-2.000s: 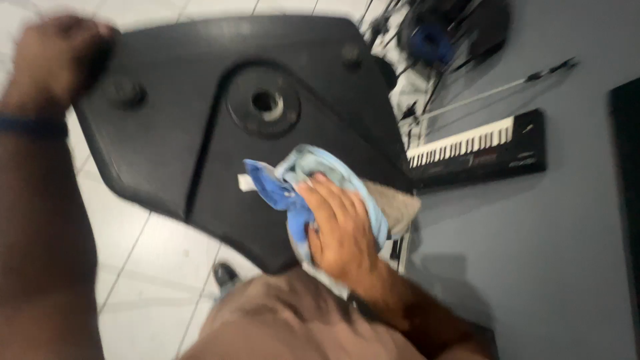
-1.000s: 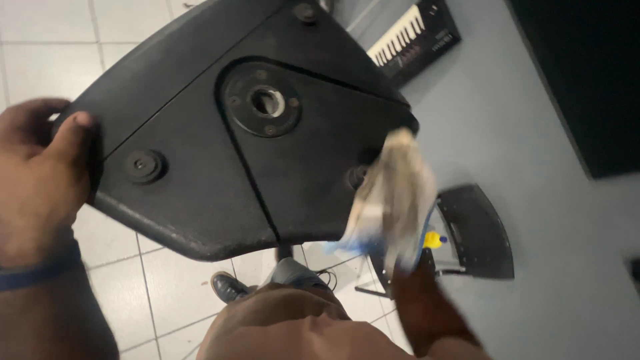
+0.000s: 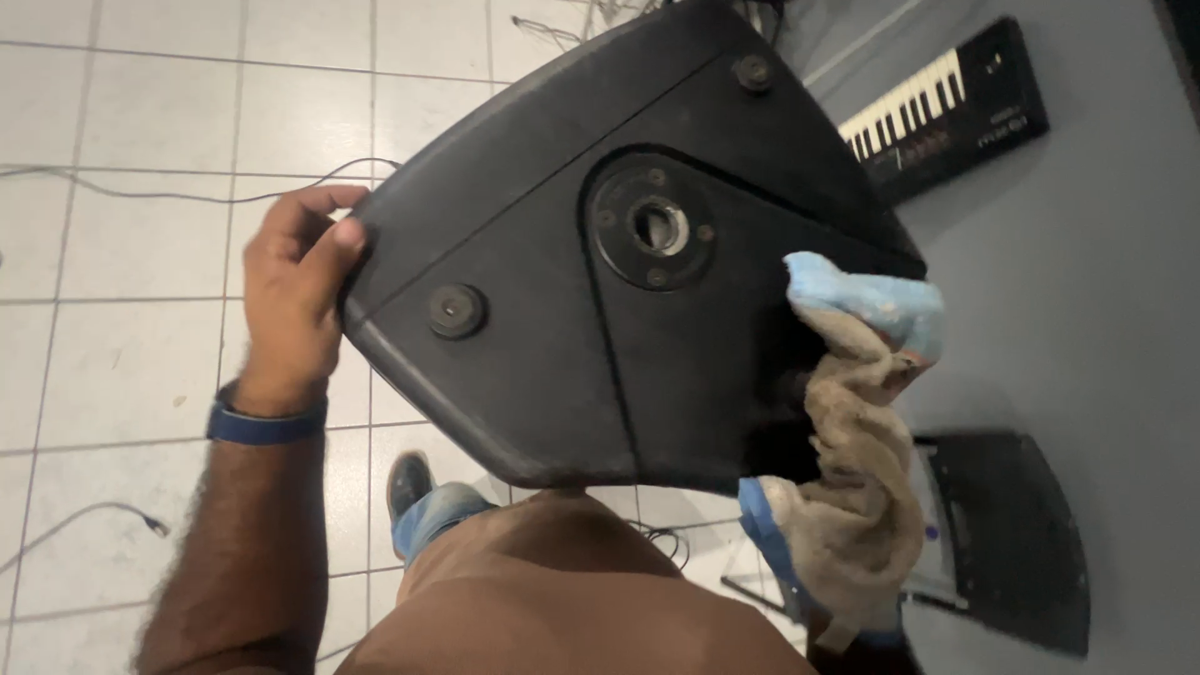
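A black plastic loudspeaker cabinet (image 3: 525,375) is held up in front of my body, its face with a round socket (image 3: 656,230) and round rubber feet (image 3: 457,311) turned towards me. My left hand (image 3: 305,272) grips its left corner, thumb on the near face. At the right side, a crumpled beige and blue cloth (image 3: 862,459) lies against the cabinet and hangs down over its lower right edge. My right hand (image 3: 905,370) is mostly hidden behind the cloth; only a bit of skin shows near its blue upper part, and the cloth is in its grasp.
An electronic keyboard (image 3: 947,112) rests on a grey surface (image 3: 1078,281) at the upper right. Below it is a black curved panel (image 3: 1017,534). Cables (image 3: 122,506) run over the white tiled floor (image 3: 131,375). My shoe (image 3: 411,483) is below the cabinet.
The cloth has moved from the middle of the cabinet's face to its right edge, with my right hand. The cabinet is tilted differently than two seconds ago. My left hand still holds its left side.
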